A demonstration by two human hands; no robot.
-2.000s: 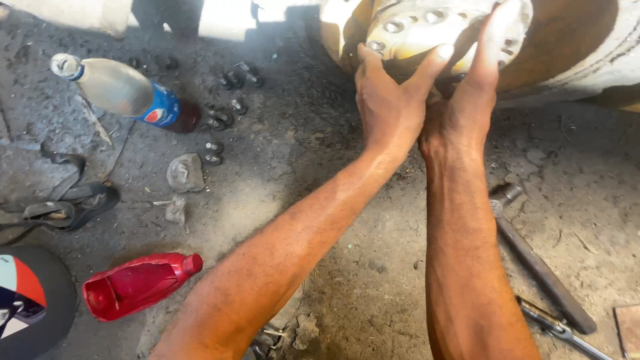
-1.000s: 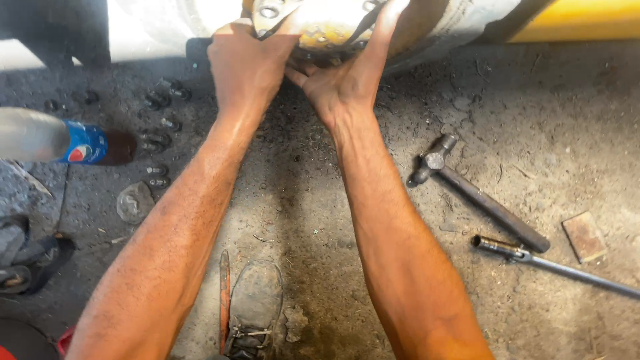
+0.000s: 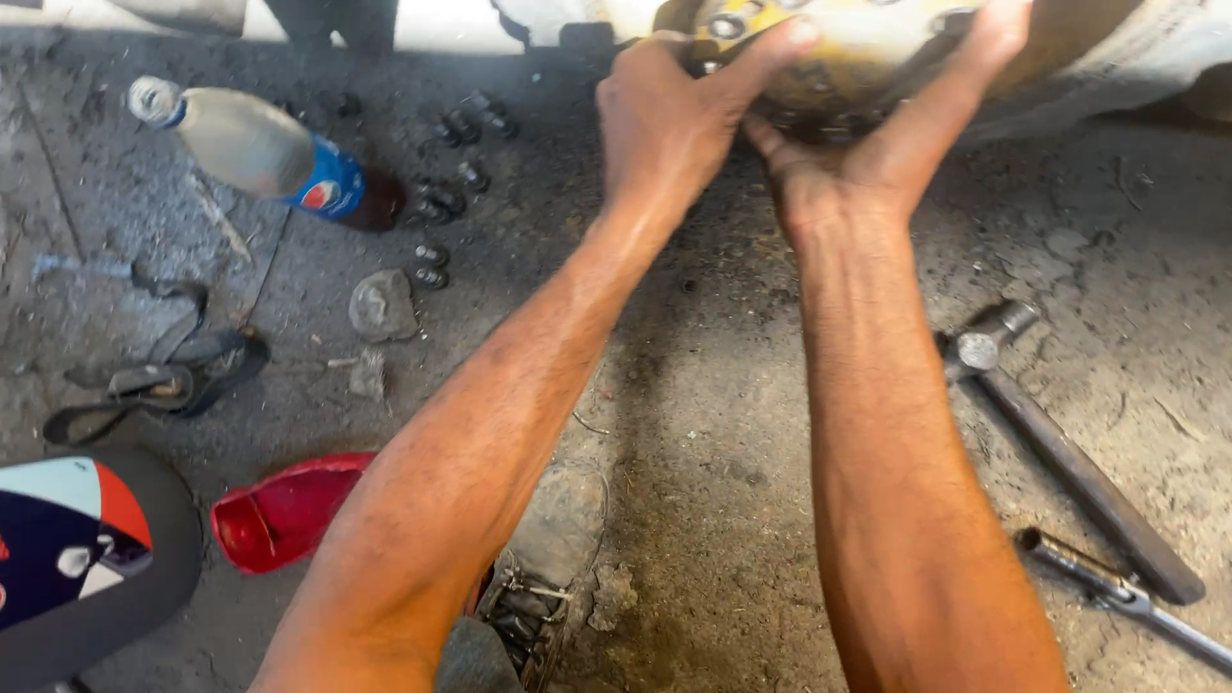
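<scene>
At the top of the head view, both of my hands grip a round metal flange with bolt holes [image 3: 818, 63], stained yellowish brown. My left hand [image 3: 674, 120] holds its left edge, thumb across the face. My right hand [image 3: 866, 144] holds the lower right, its thumb pointing up and its other fingers partly hidden underneath. The upper part of the flange lies beyond the frame. Behind and to the right of it is a pale curved metal housing [image 3: 1107, 77].
Left on the dirty floor are a Pepsi bottle [image 3: 250, 144], several dark bolts or nuts [image 3: 438, 200], a stone [image 3: 383, 305], a strap [image 3: 183, 385] and a cut red plastic container [image 3: 289, 510]. Right lie a hammer [image 3: 1078, 462] and a socket wrench [image 3: 1107, 577]. A shoe [image 3: 558, 529] stands low centre.
The view has shifted sideways between frames. My hands stay on the flange throughout; no letting go is plain.
</scene>
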